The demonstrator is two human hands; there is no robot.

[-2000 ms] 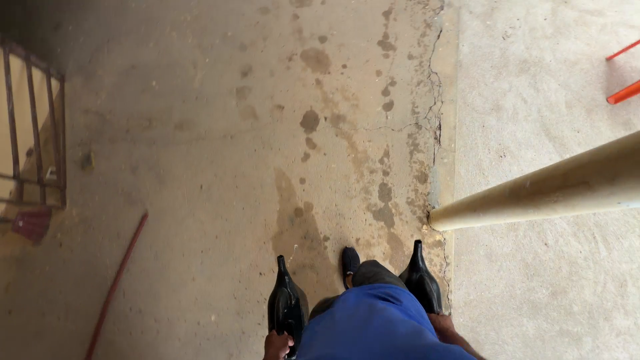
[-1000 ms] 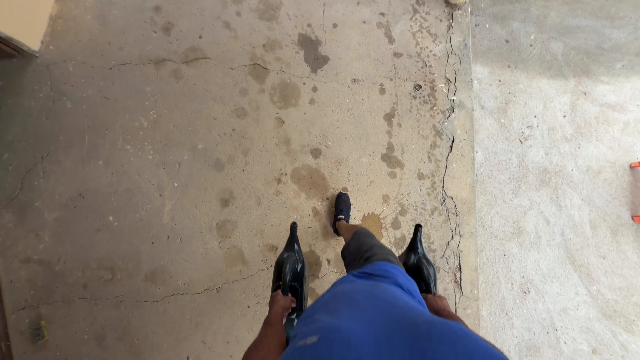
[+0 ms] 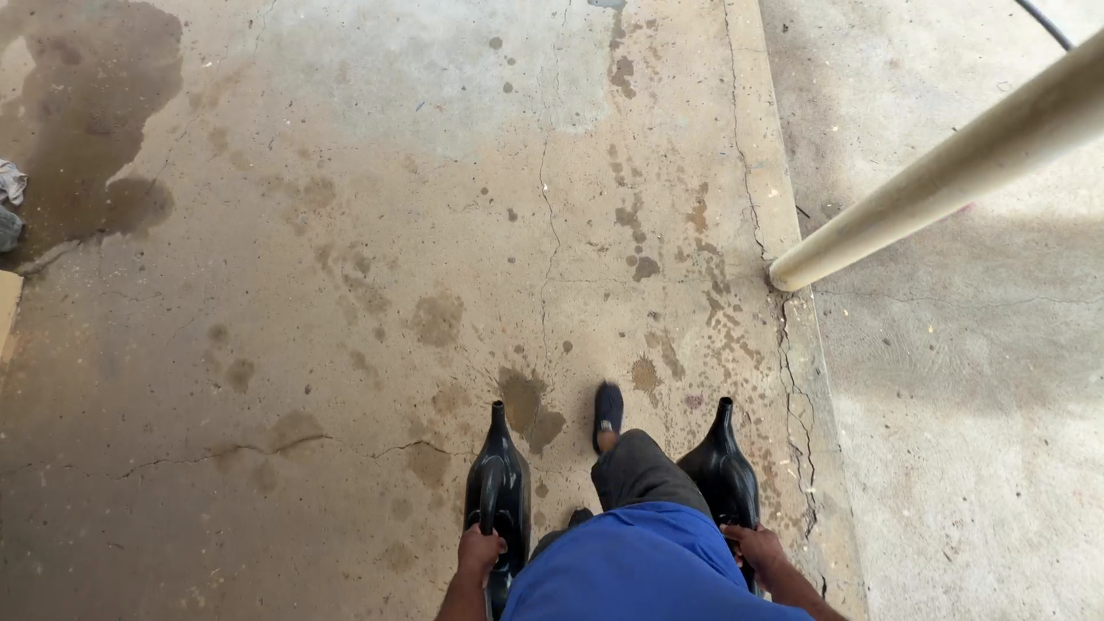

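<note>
My left hand grips the handle of a glossy black plastic watering can or jug, whose narrow spout points forward. On the other side of my body, my right hand is closed around a similar black vessel, partly hidden by my shirt and leg. Both vessels hang beside my legs, their open spout tips facing ahead. Whether they hold any liquid cannot be seen.
A pale round post rises at the right from the edge of the cracked concrete floor. A wet patch spreads at upper left, near some cloth. A dark hose or cable lies at upper right.
I have walked forward over the concrete with both black vessels still in my hands. A post, absent from view one second ago, now stands at the right.
</note>
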